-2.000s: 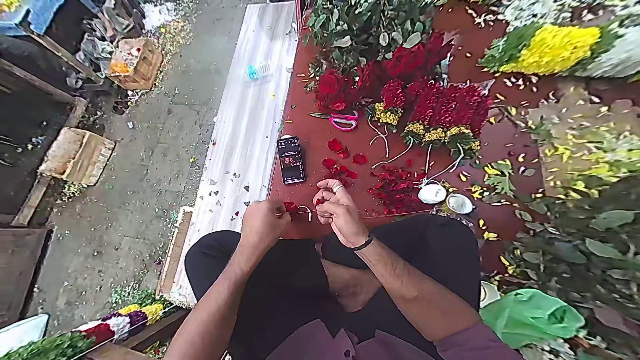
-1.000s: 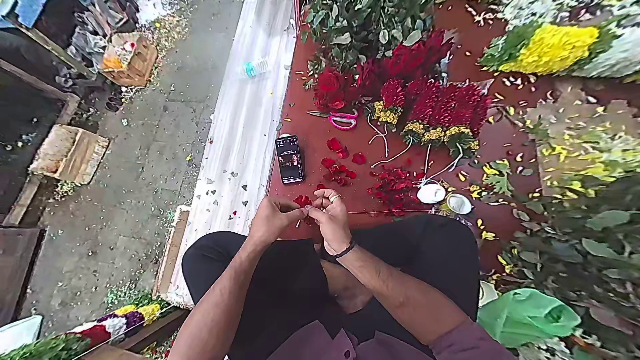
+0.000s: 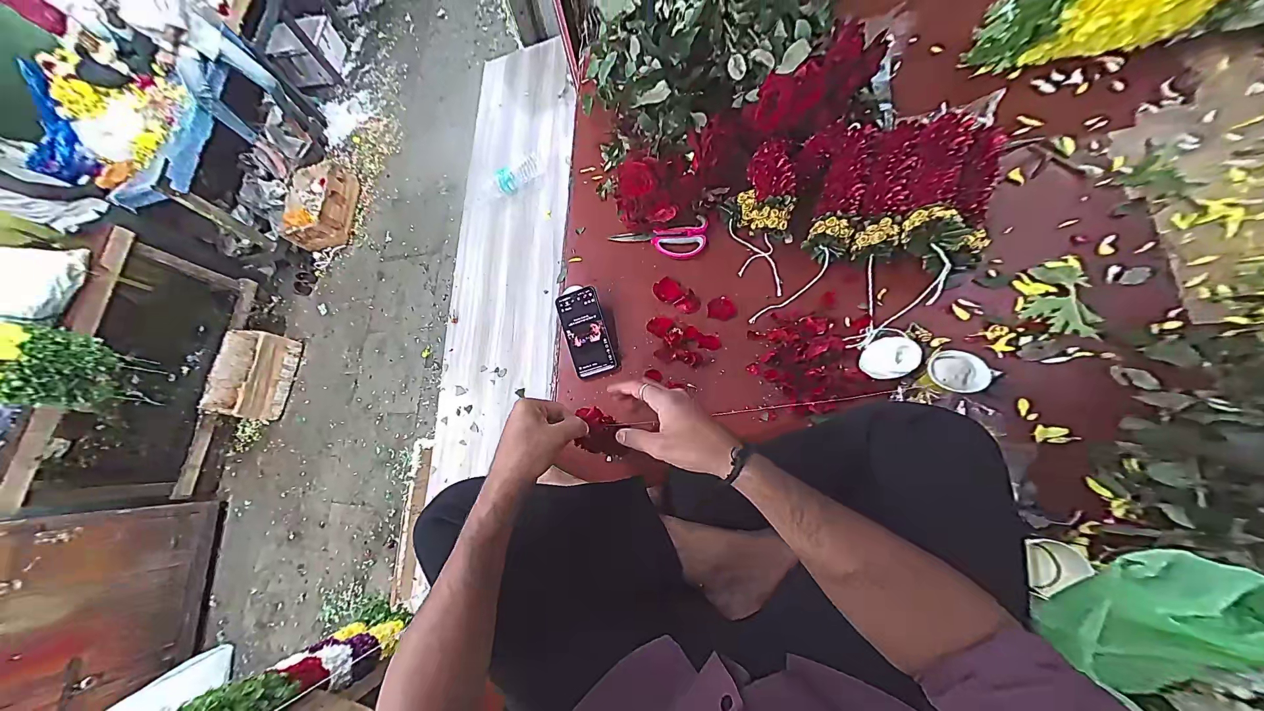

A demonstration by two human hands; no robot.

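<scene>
Between my two hands is a small bunch of red petals (image 3: pixel 596 432) on a thread. My left hand (image 3: pixel 538 434) pinches its left side with thumb and fingertips. My right hand (image 3: pixel 676 427) is just to its right, thumb and forefinger apart near the thread (image 3: pixel 790 405), which runs right toward a white spool (image 3: pixel 891 355). Beyond my hands lie loose red petals (image 3: pixel 681 336) and a larger heap of them (image 3: pixel 805 360). A smartphone (image 3: pixel 589 333) lies beyond my left hand. Pink-handled scissors (image 3: pixel 679 239) are farther off, beside bundled red flower garlands (image 3: pixel 904 178) with yellow blooms and white strings.
A second white round item (image 3: pixel 960 371) sits beside the spool. Leafy stems (image 3: pixel 711 59) lie at the back. A plastic bottle (image 3: pixel 517 176) rests on the white board (image 3: pixel 499 286). A green plastic bag (image 3: pixel 1155 617) and foliage (image 3: pixel 1185 444) are on the right. A wooden crate (image 3: pixel 252 375) stands on the ground.
My hands, close together around the red petals one second ago, are now farther apart. My right hand's fingers have spread. The thread to the right is visible one second ago too.
</scene>
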